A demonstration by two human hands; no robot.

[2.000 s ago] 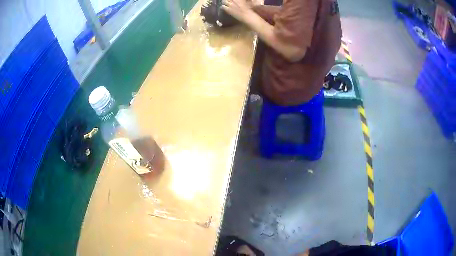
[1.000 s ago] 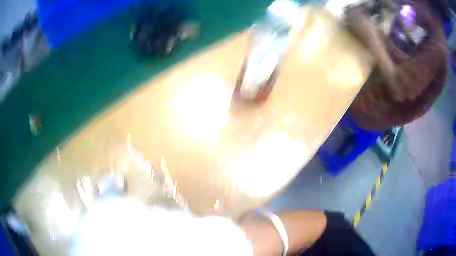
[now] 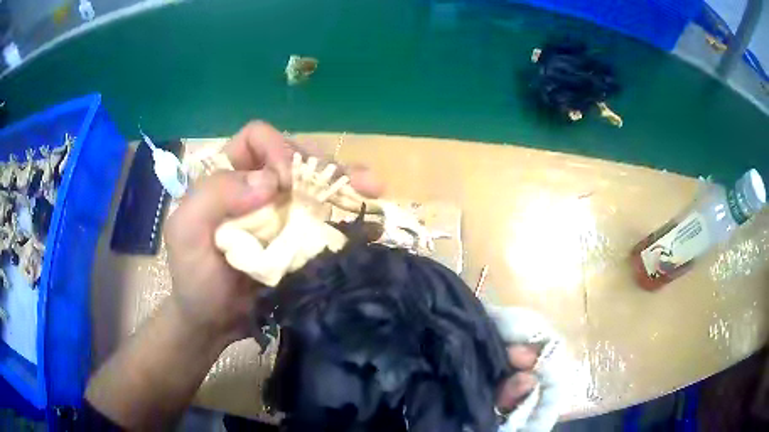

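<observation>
A large black sculpted piece with jagged locks fills the lower middle, close to the camera. A cream figure part with arms and spread fingers touches its upper left side; the joint itself is hidden. My left hand, bare, is shut around the cream part. My right hand, in a white glove with bare fingertips, holds the black piece from its right side. A cardboard pad lies partly hidden behind the figure, with a thin stick beside it.
A blue bin of cream-limbed parts stands left. A white nozzle bottle lies by a black flat object. A drink bottle lies right. The green belt carries a tan block and a black-and-cream assembly.
The view has swung from the neighbouring worker and floor to the tabletop in front. Both hands now show, holding the black piece and cream part. The drink bottle appears farther right.
</observation>
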